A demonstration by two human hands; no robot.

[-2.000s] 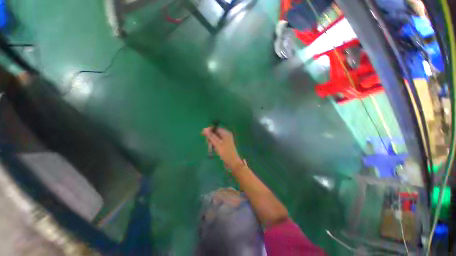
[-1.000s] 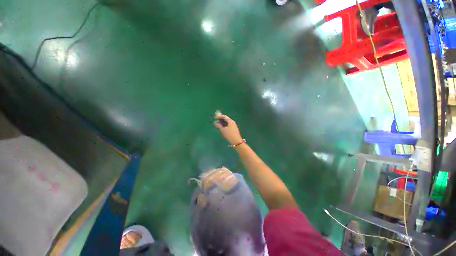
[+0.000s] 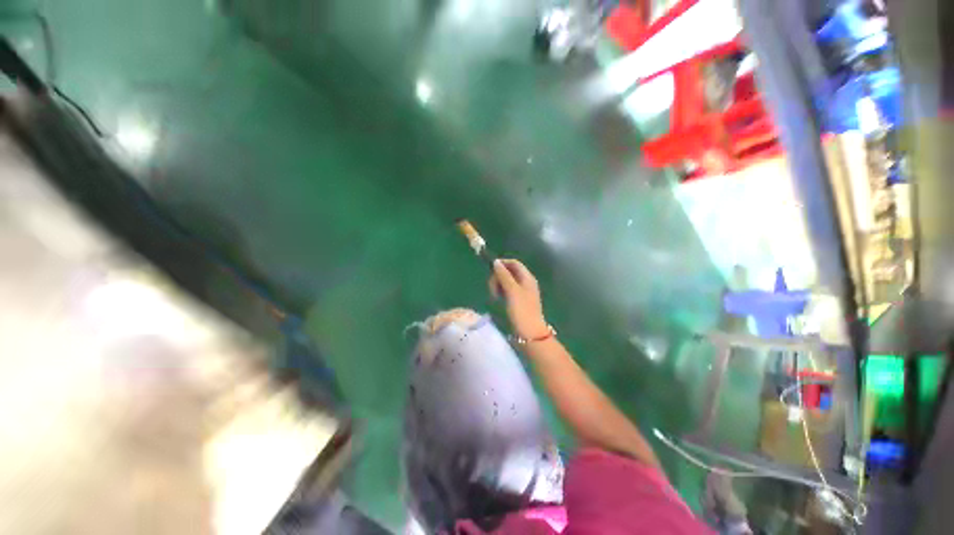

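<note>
My right hand [image 3: 517, 293] is stretched out over the green floor, right of my raised knee in torn pale jeans. It holds a small, thin brush-like thing [image 3: 471, 236] with a brown tip, a pale middle part and a dark part at the fingers. The tip points up and left, away from the hand. The thing is held in the air and touches nothing else that I can see. A bracelet is on the wrist and the sleeve is magenta. My left hand is not in view.
A large pale surface [image 3: 115, 355], blurred, fills the lower left. Red plastic stools [image 3: 711, 131] stand at the upper right. A blue stool-like thing [image 3: 769, 310] and a grey frame [image 3: 722, 381] stand at the right, with a pale cable [image 3: 701, 465] below.
The view has shifted, and the pale surface at the left fills more of it. My right hand shows slightly lower and further right, and the brown-tipped thing now shows clearly along its length.
</note>
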